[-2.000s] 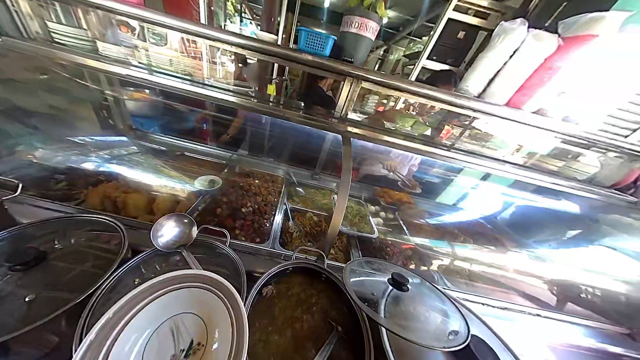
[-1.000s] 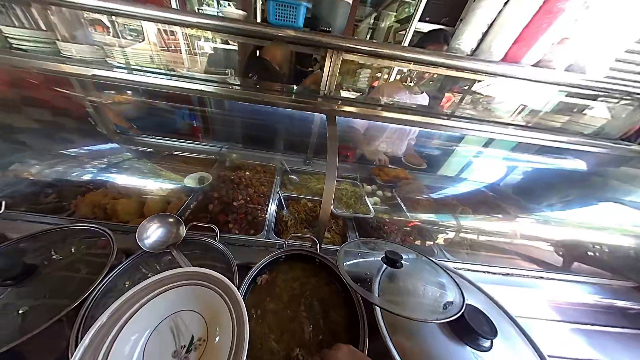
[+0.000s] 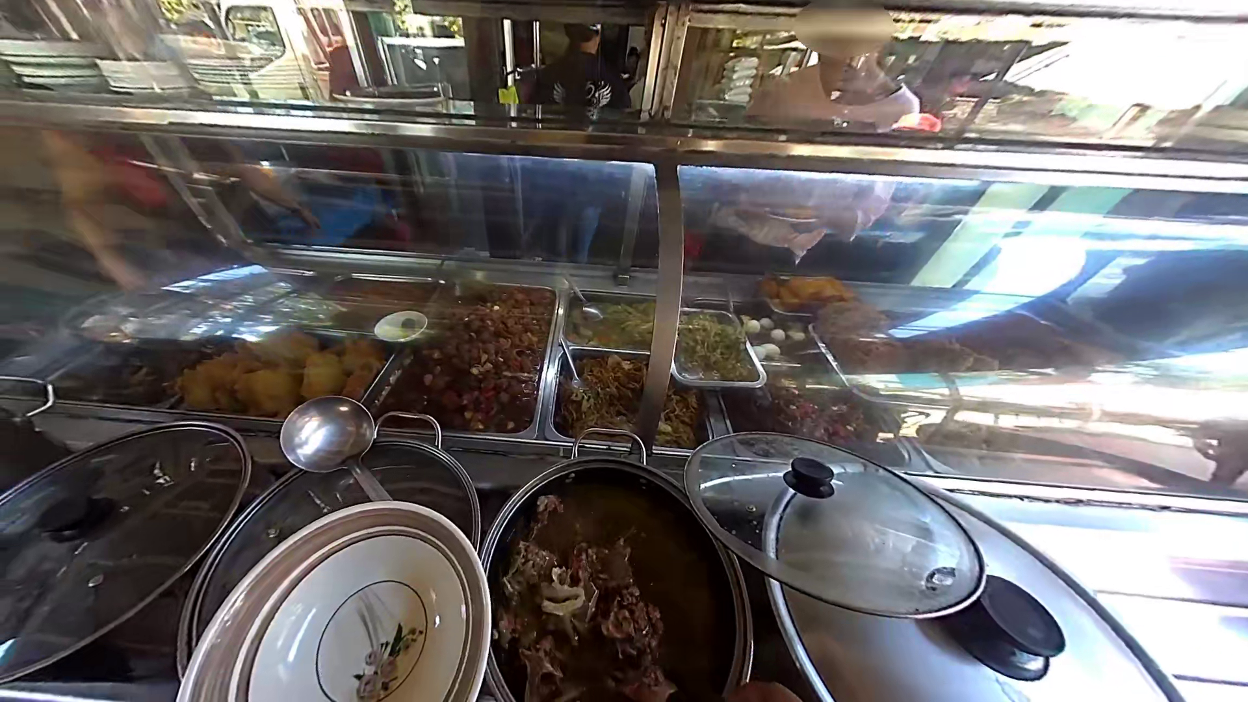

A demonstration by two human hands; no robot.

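Observation:
Part of my right hand [image 3: 763, 691] shows at the bottom edge, by the near rim of an open pot of meat in broth [image 3: 624, 575]; what it holds is hidden. A white bowl with a floral print and banded rim [image 3: 370, 624] is tilted at the lower left, and my left hand is not visible. A metal ladle [image 3: 329, 434] rests behind the bowl, over a glass-lidded pot [image 3: 244, 556]. Right of the open pot, a glass lid with a black knob [image 3: 838, 526] leans over a larger metal lid [image 3: 975, 634].
Behind the pots stands a curved glass food case with a metal post [image 3: 668, 292]. Inside are trays of fried food [image 3: 283, 375], diced meat [image 3: 487, 366] and noodles [image 3: 614, 390]. Another glass lid [image 3: 117, 546] lies at the far left. A person in light clothing [image 3: 829, 88] is beyond the case.
Part of my right hand has come into view since the earliest frame. Meat pieces now show massed in the pot, where mostly broth showed before. The glass lid and bowl remain in place.

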